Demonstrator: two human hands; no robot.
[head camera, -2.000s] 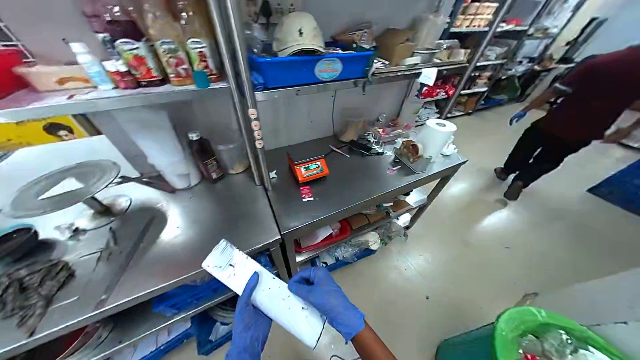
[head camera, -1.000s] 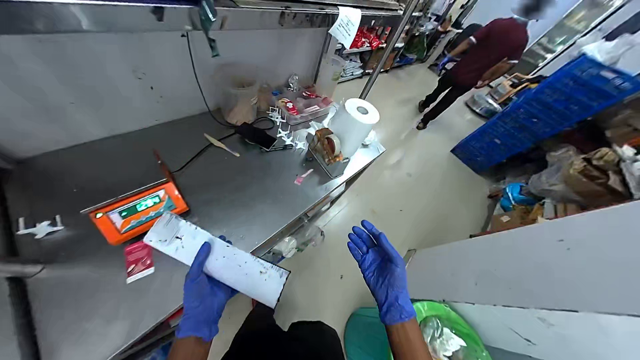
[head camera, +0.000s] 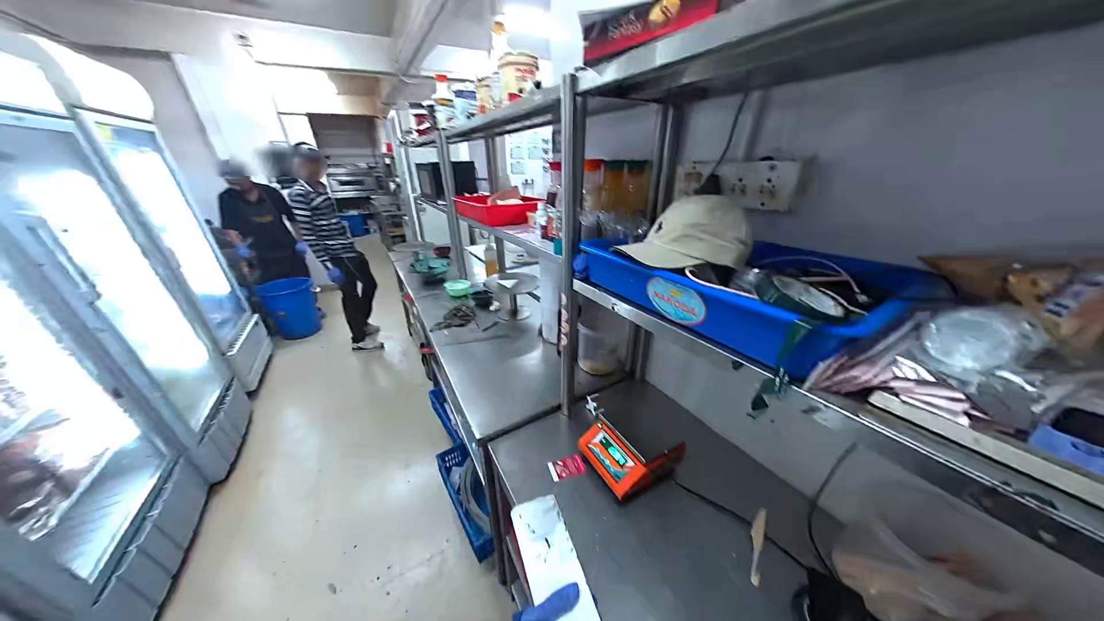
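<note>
My left hand, in a blue glove, shows only in part at the bottom edge, with a digit laid across a long white board or flat box with dark specks. The white piece is beside the front edge of the steel table. My right hand is out of view. Past the white piece, an orange digital scale with a lit display stands on the table, a small red and white card next to it. A wooden stick or spatula lies farther right.
A steel shelf above the table bears a blue tray with a cap. The steel counter runs on ahead. Glass-door refrigerators line the left side of the aisle. Several people stand farther off, near a blue bin.
The view has swung left and up toward the aisle. My right hand, on the white piece two seconds ago and off it with fingers apart one second ago, has left the view.
</note>
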